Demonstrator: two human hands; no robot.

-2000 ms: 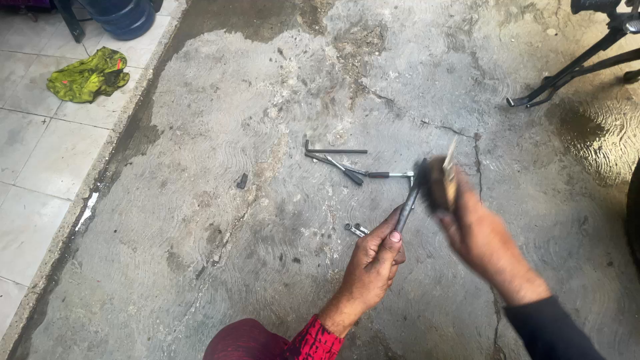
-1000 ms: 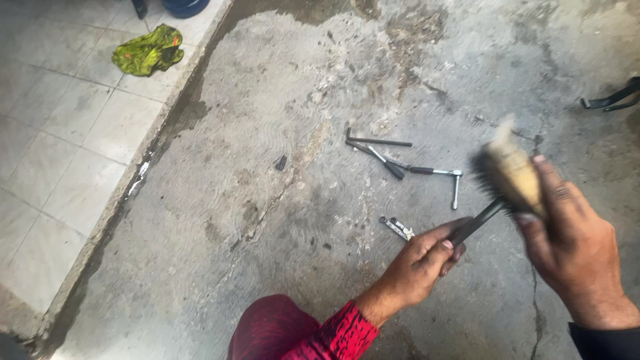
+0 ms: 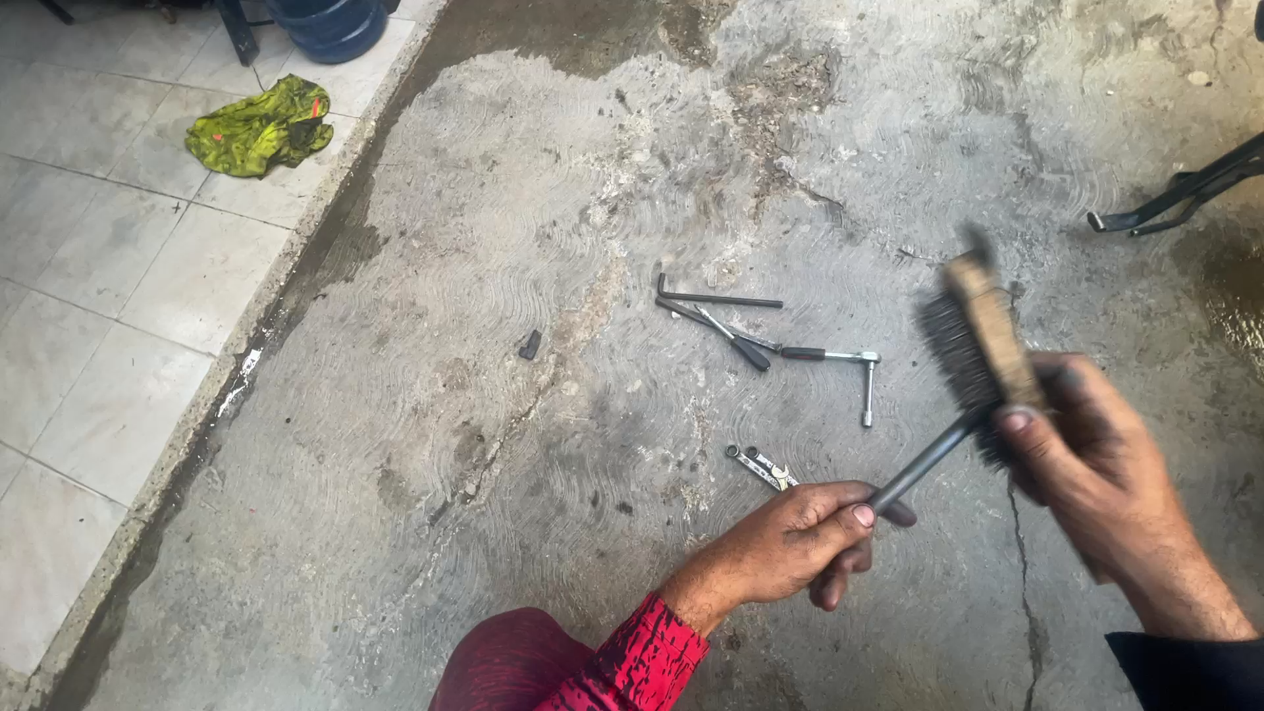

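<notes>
My left hand (image 3: 805,543), at the lower centre right, is closed around a dark metal rod (image 3: 928,466) that slants up to the right. My right hand (image 3: 1096,464) grips a wooden-backed brush (image 3: 992,331) with dark bristles. The bristles meet or overlap the rod's upper end; blur and the fingers hide the exact contact. Beyond the left hand, on the concrete, lie a hex key (image 3: 726,299), a dark-handled tool (image 3: 748,352) and a T- or L-shaped socket handle (image 3: 867,385). Wrenches (image 3: 762,466) lie just past the left knuckles, partly covered by the hand.
A yellow-green cloth (image 3: 262,126) lies on the tiles at upper left, near a blue plastic container (image 3: 329,25). A concrete edge (image 3: 262,306) borders the tiles. At the right is a black metal stand leg (image 3: 1175,197). A small black piece (image 3: 530,345) lies on the cracked floor.
The brush has shifted along or about the rod's upper end and its tilt has changed. Both hands keep their holds. The view has swung between frames.
</notes>
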